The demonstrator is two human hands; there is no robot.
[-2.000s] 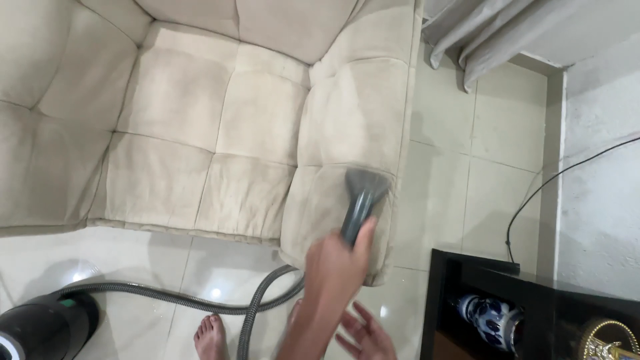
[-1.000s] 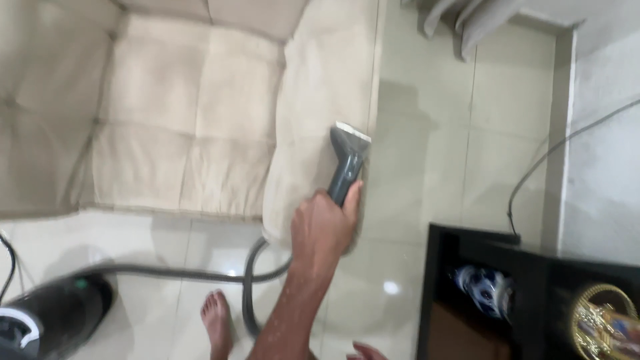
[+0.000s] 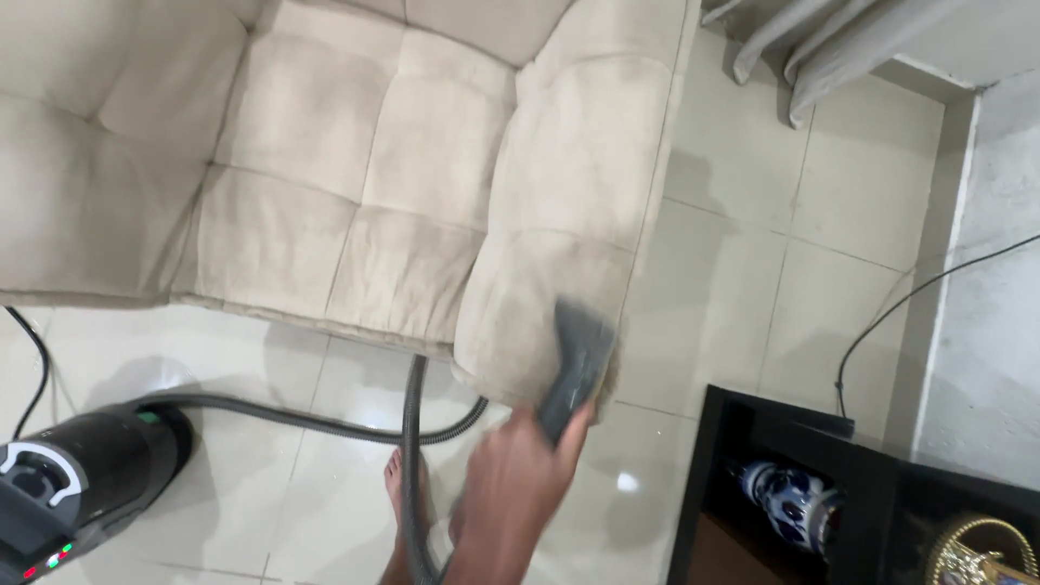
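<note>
My left hand point(image 3: 520, 459) is closed around the neck of a dark grey upholstery nozzle point(image 3: 578, 353). The nozzle, slightly blurred, lies over the front end of the armrest of a beige tufted fabric sofa point(image 3: 431, 146), near its outer edge. Darker patches show in the sofa's fabric. A ribbed grey hose point(image 3: 413, 455) loops below the sofa front, and one run of it reaches a black cleaning machine point(image 3: 106, 455) with small lit lights at lower left. Where the hose meets the nozzle is hidden. My right hand is out of view.
Bare feet point(image 3: 396, 487) stand on the glossy tiled floor point(image 3: 731, 301) by the hose. At lower right is a black cabinet point(image 3: 699, 479) with a blue-and-white vase point(image 3: 792, 504) and a gold ornament point(image 3: 979, 552). A black cable point(image 3: 894, 301) runs by the wall; grey curtains point(image 3: 821, 49) hang above.
Since one second ago, my left hand and the nozzle have moved back toward the armrest's front end. My right hand, open at the lower edge two seconds ago, has left the view.
</note>
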